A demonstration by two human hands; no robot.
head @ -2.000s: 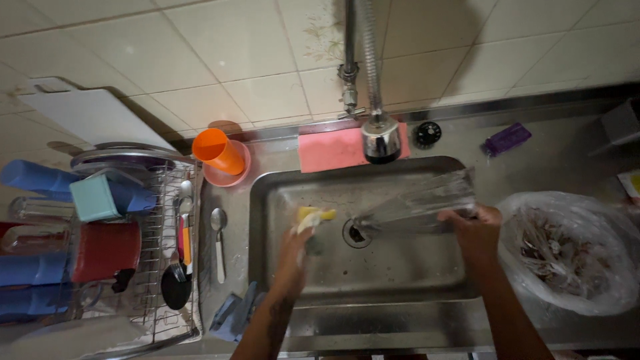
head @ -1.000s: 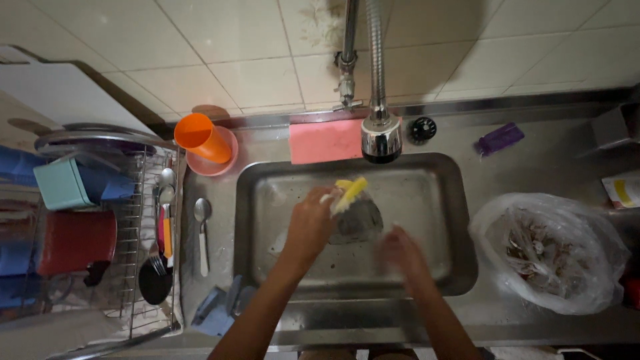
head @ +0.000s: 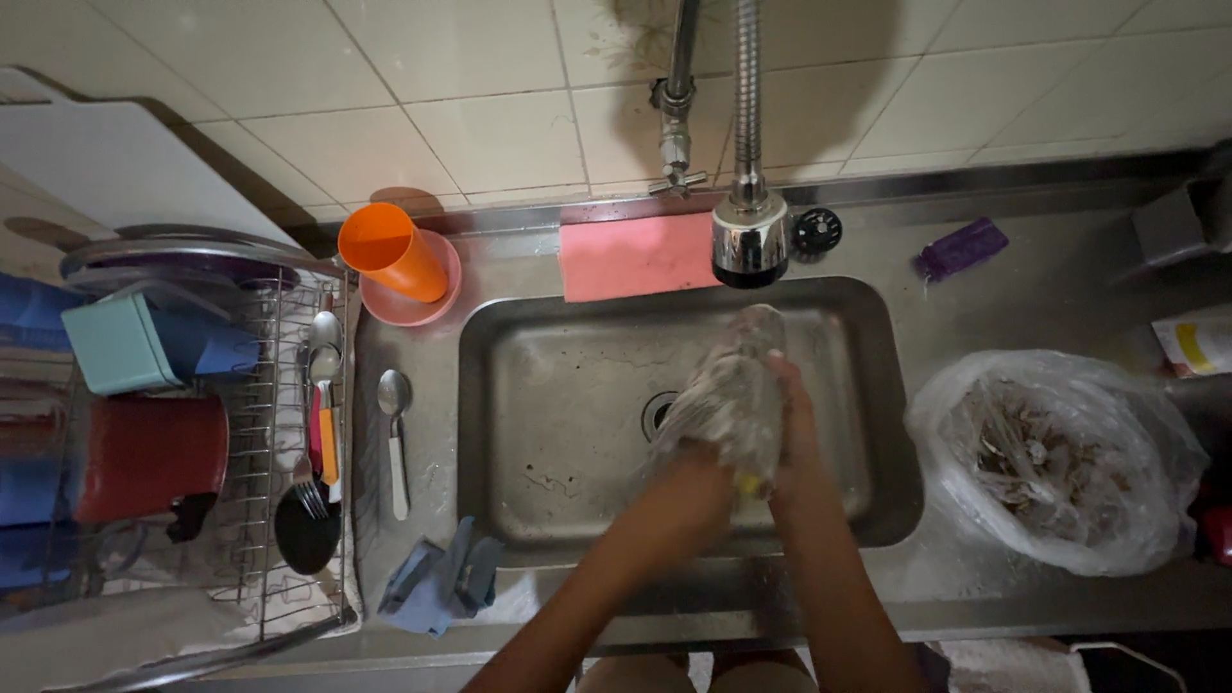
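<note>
A blurred clear plastic item, perhaps a bag or container, is held over the right half of the steel sink. At its near end is my left hand, with a bit of a yellow sponge showing beside it. Along the right side of the plastic lies my right hand, its fingers pointing away from me and partly against it. The drain is partly covered by the plastic. Above the sink's far edge hangs the faucet head, with no water visible from it.
Left of the sink are a dish rack, a spoon, a blue cloth and an orange cup in a pink bowl. A pink cloth lies behind the sink; a purple sponge and a plastic waste bag lie right.
Two seconds ago my right hand held the clear plastic stretched out to the right, and my left hand with the yellow sponge was at the left. Both hands are now close together around the plastic.
</note>
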